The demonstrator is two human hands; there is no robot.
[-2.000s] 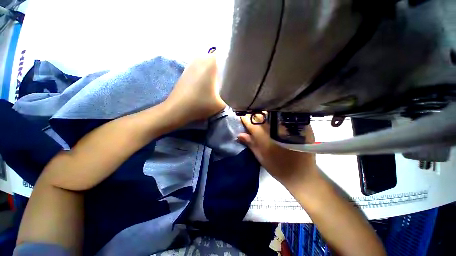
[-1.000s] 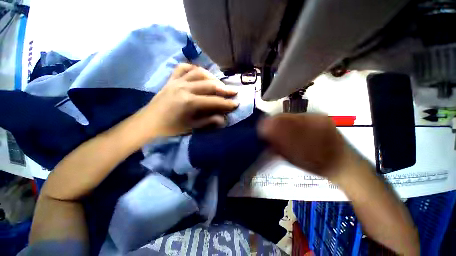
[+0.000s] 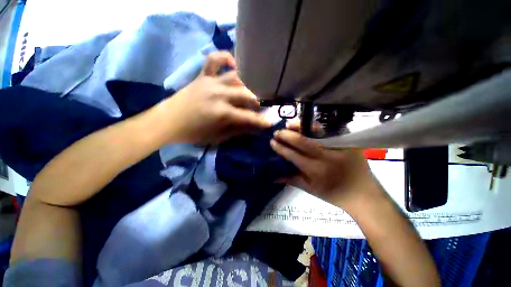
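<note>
The garment has navy fabric (image 3: pixel 246 160) near the needle area and light blue-grey fabric (image 3: pixel 151 50) spread to the left and over the lap. My left hand (image 3: pixel 224 106) lies on the cloth left of the presser foot area, its fingers bent and gripping the fabric edge. My right hand (image 3: pixel 322 165) pinches the navy cloth just below and right of the machine head, fingertips close to those of my left hand. The needle and presser foot are mostly hidden under the sewing machine head (image 3: pixel 358 50).
A black smartphone (image 3: pixel 426 179) lies at the right on the white table (image 3: pixel 336 216). A red bar (image 3: pixel 374 153) shows near my right hand. Printed ruler marks run along the front edge. Blue crates (image 3: pixel 392 263) stand below.
Since one second ago, my right hand has come in to the navy cloth beside my left fingertips. The machine head fills more of the view. Navy cloth now lies bunched near the needle area.
</note>
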